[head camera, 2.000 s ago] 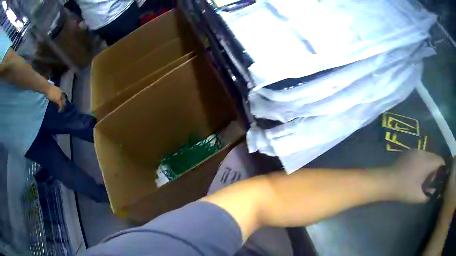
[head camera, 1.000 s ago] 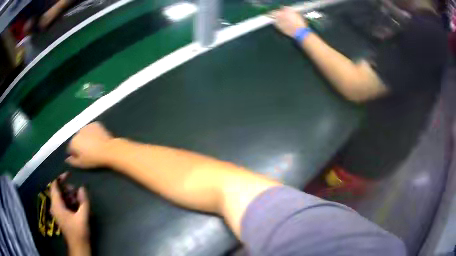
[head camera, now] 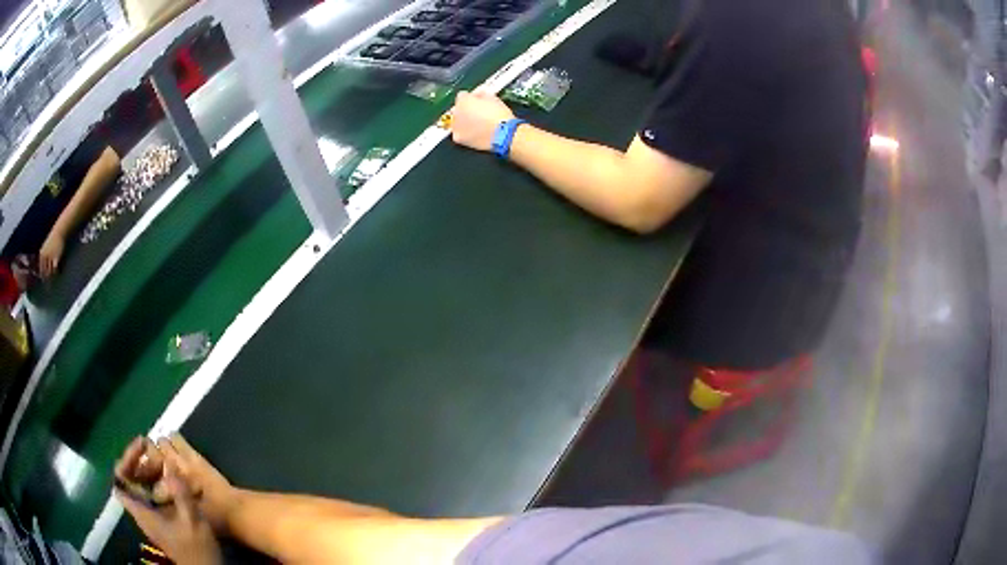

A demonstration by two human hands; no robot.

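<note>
My right hand (head camera: 199,480) and my left hand (head camera: 171,519) are close together at the lower left, over the bench's edge by the white rail (head camera: 248,315). My left hand's fingers are curled around a small dark piece, mostly hidden by the fingers. The fingers of my right hand are bent beside it; whether they also grip the piece cannot be told. Bits of yellow-edged frames (head camera: 152,555) show below my left hand, cut off by the picture's edge.
The dark green bench top (head camera: 409,331) lies right of my hands. Beyond the rail runs the green belt (head camera: 237,210) with small circuit boards (head camera: 190,348) and a compartment tray (head camera: 442,39). A grey post (head camera: 282,121) stands at the rail. A person (head camera: 762,188) in black stands at right.
The view has swung from the carton and white sheets at left to the bench and belt. My hands, apart a second ago, are now together. The neighbour's hand stays at the rail.
</note>
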